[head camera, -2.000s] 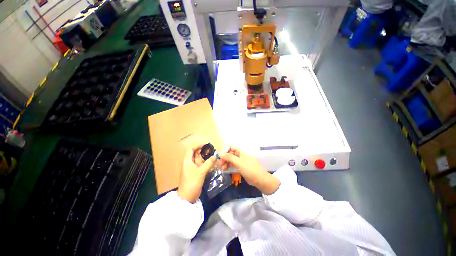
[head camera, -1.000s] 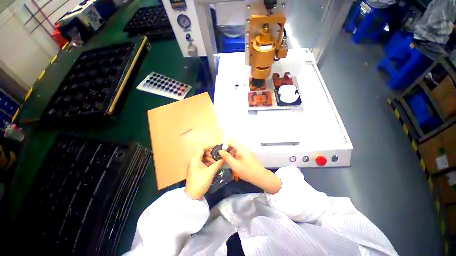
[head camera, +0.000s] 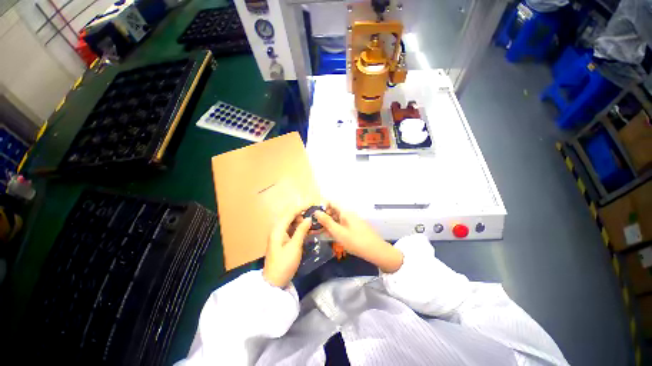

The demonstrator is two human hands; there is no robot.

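Observation:
A small round black housing [head camera: 313, 213] is held over the right edge of the tan work pad [head camera: 250, 207]. My left hand [head camera: 286, 246] grips it from the left, with the thumb on its near side. My right hand [head camera: 354, 236] holds it from the right, with the thumb pressed on its face. The fingers cover much of the housing, and whether a small inner part is in it cannot be told. A clear plastic bag [head camera: 314, 251] lies just below the hands.
The white dispensing robot bed [head camera: 400, 186] stands at right, with red-brown fixture nests [head camera: 372, 138], a white round cap [head camera: 413, 131] and the gold dispensing head [head camera: 370, 82]. A dotted adhesive sheet [head camera: 236, 121] lies beyond the pad. Black blister trays [head camera: 107, 264] are stacked left, another [head camera: 132, 114] farther back.
My hands have closed together around the housing, and my right thumb now presses on its face. The dispensing head has shifted slightly over the nests.

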